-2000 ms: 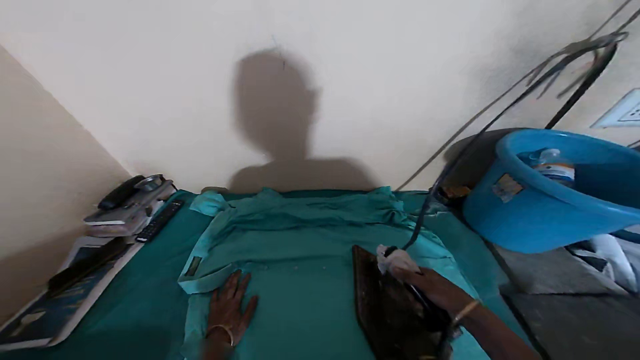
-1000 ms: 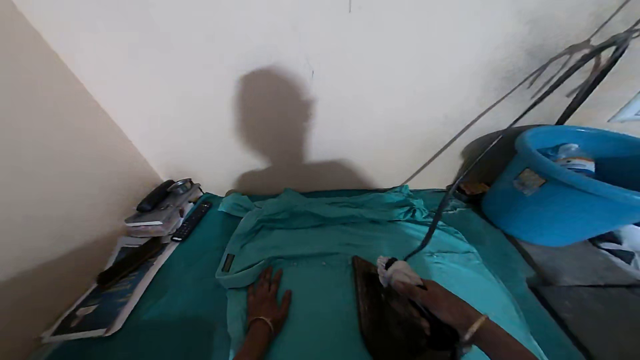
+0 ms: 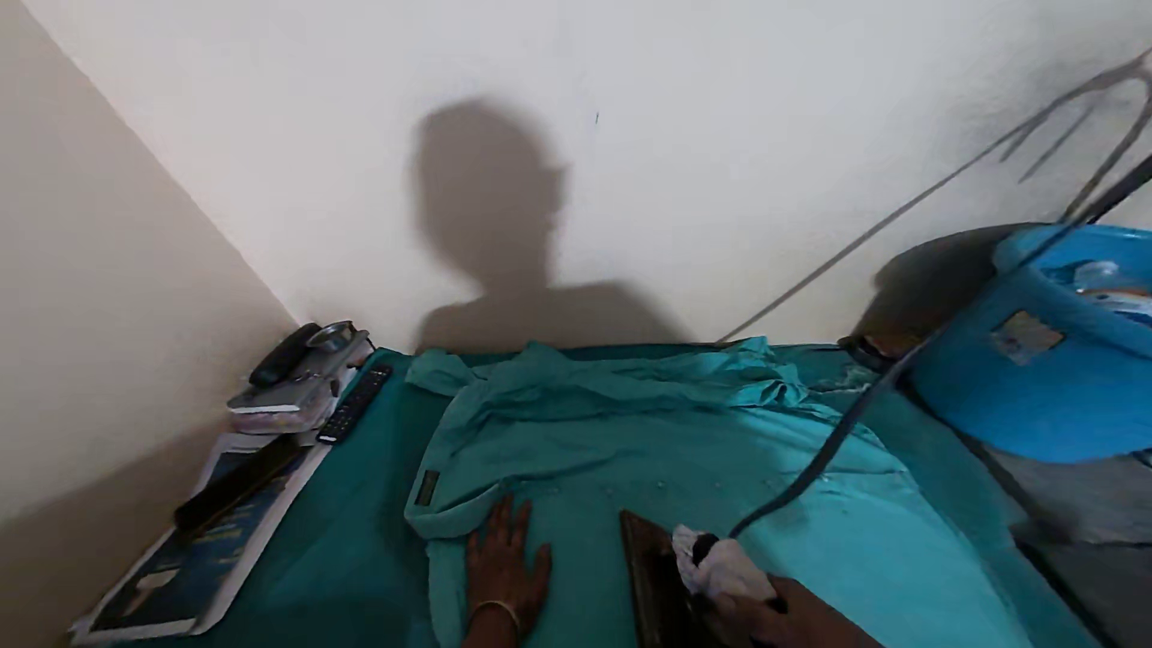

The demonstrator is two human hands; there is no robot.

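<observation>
A light teal garment (image 3: pixel 630 468) with small buttons lies spread on a darker green cloth (image 3: pixel 360 540), its upper part bunched near the wall. My left hand (image 3: pixel 506 567) rests flat on it, fingers apart, beside a folded band with a dark label. Lower centre, my right hand (image 3: pixel 751 612) grips the cloth-wrapped handle of a clothes iron (image 3: pixel 652 576), whose dark soleplate lies on the garment. A black cord (image 3: pixel 832 450) rises from the iron toward the upper right. The iron's rear is cut off by the frame's bottom edge.
At the left lie a black remote control (image 3: pixel 355 405), a stack of books (image 3: pixel 283 400) with a dark case on top, and a magazine (image 3: pixel 225 540) under a dark elongated object (image 3: pixel 236 486). A blue plastic tub (image 3: pixel 1035 387) holding a bottle stands at the right. A wall (image 3: pixel 720 162) runs behind.
The view has shifted, with the wall filling more of it. My left hand stays flat on the garment, and my right hand keeps its grip on the iron.
</observation>
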